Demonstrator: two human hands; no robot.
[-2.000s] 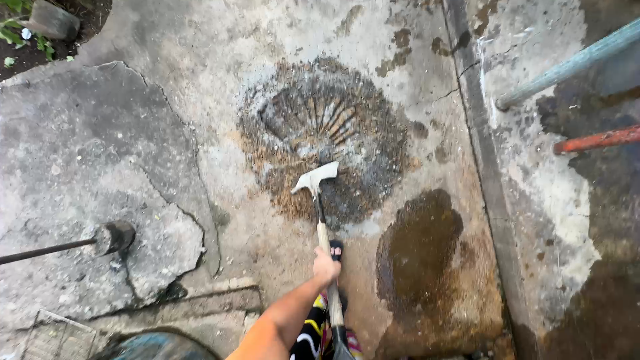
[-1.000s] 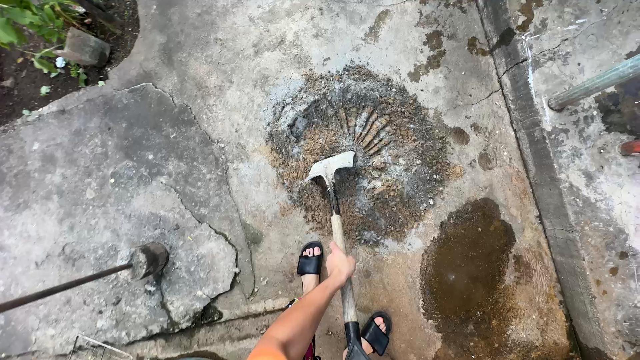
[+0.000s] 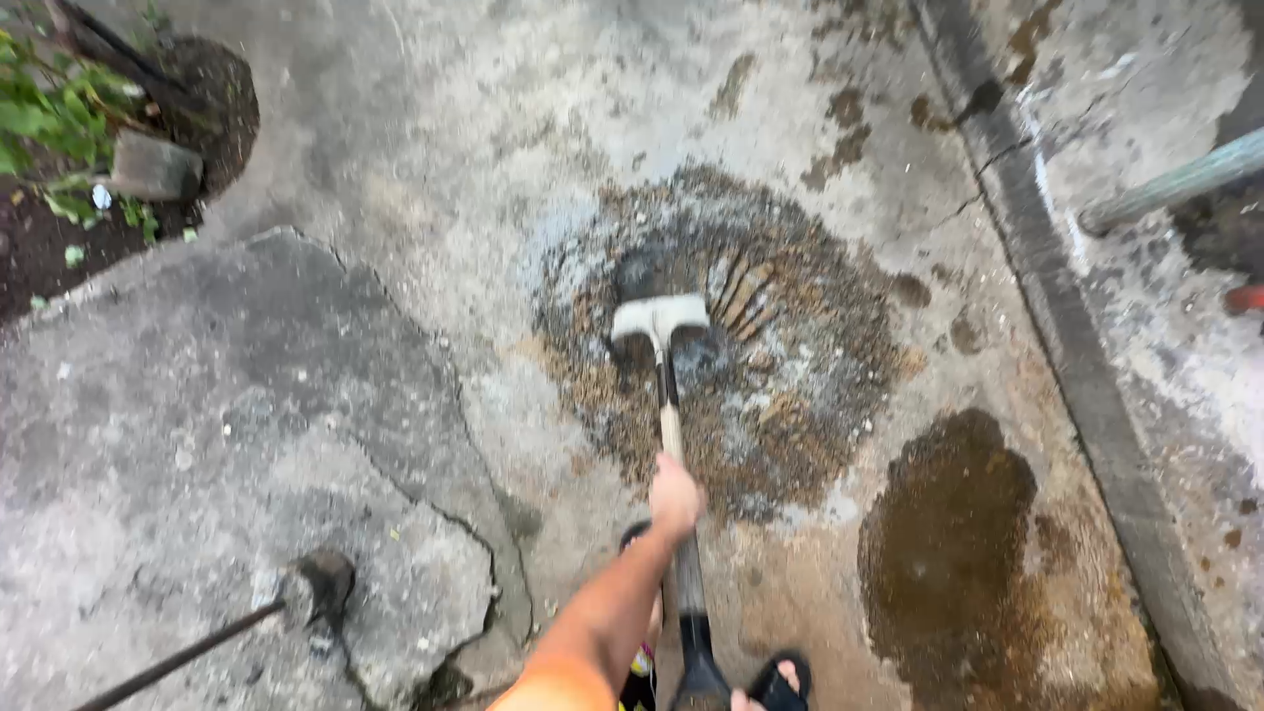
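Observation:
My left hand, at the end of an arm with an orange sleeve, is closed around the wooden shaft of a shovel. The pale blade lies over the left part of a round heap of gravelly sand and grey powder. Grooved ridges mark the mix just right of the blade, and a dark hollow shows behind it. Only a small part of my right hand shows at the bottom edge, against the shovel's black handle end; its fingers are mostly cut off.
A long-handled tool with a blunt round head rests on the cracked slab at left. A brown wet patch lies right of my sandalled foot. Beyond are a concrete ledge and a pale pole; a block sits upper left.
The blade has shifted a little farther into the heap. Fewer grooved ridges show than two seconds ago, and a dark hollow is visible near the blade. The view has shifted left.

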